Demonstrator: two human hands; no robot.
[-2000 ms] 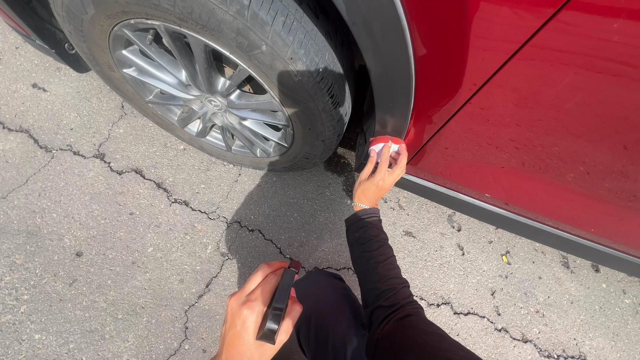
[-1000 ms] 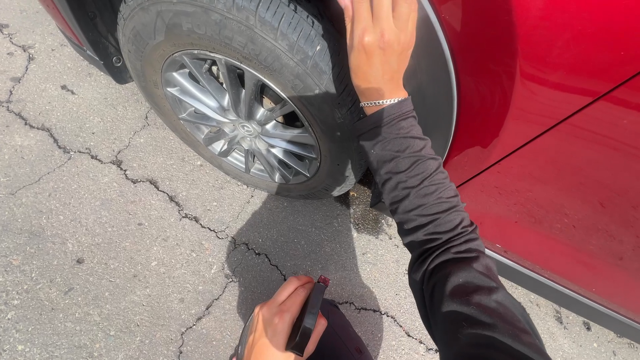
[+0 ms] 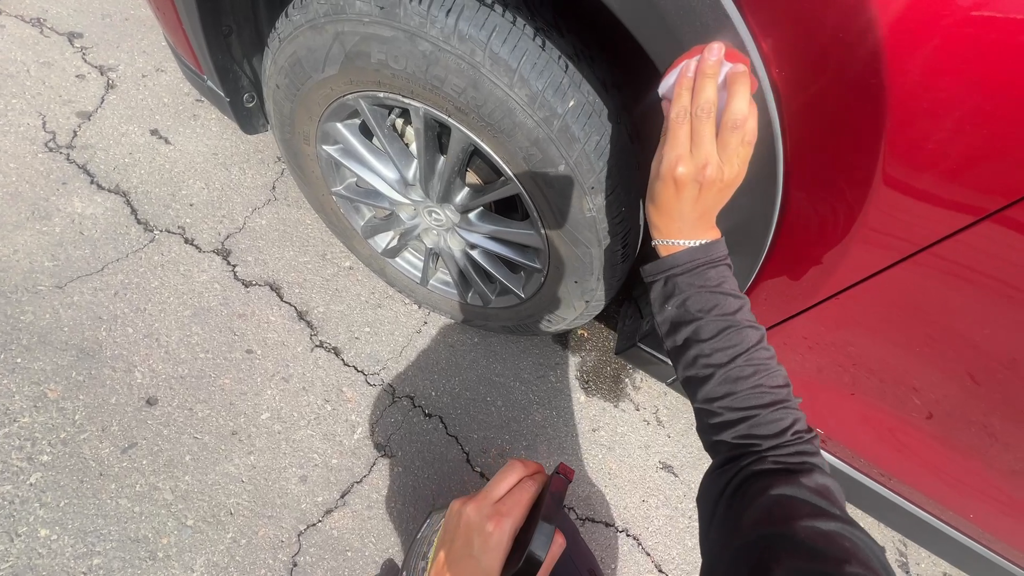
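Observation:
My right hand [image 3: 700,152], with a chain bracelet at the wrist, presses a red and white round applicator pad [image 3: 678,76] against the dark plastic wheel-arch trim [image 3: 756,184] of a red car. Low in the view, my left hand [image 3: 488,524] is closed around a black object [image 3: 544,520] with a dark red tip; its lower part is cut off by the frame edge, and I cannot tell what it is. A car wheel with a silver alloy rim [image 3: 436,216] and black tire [image 3: 592,200] stands left of my right hand.
The red door panel [image 3: 920,360] and the grey-edged sill [image 3: 920,512] lie to the right. Cracked asphalt [image 3: 200,400] spreads below and left, with a damp patch [image 3: 602,368] behind the tire. A dark bumper edge [image 3: 232,80] is at the upper left.
My right hand has moved with the pad from the lower end of the wheel-arch trim up along it. My left hand still holds the black object low in view.

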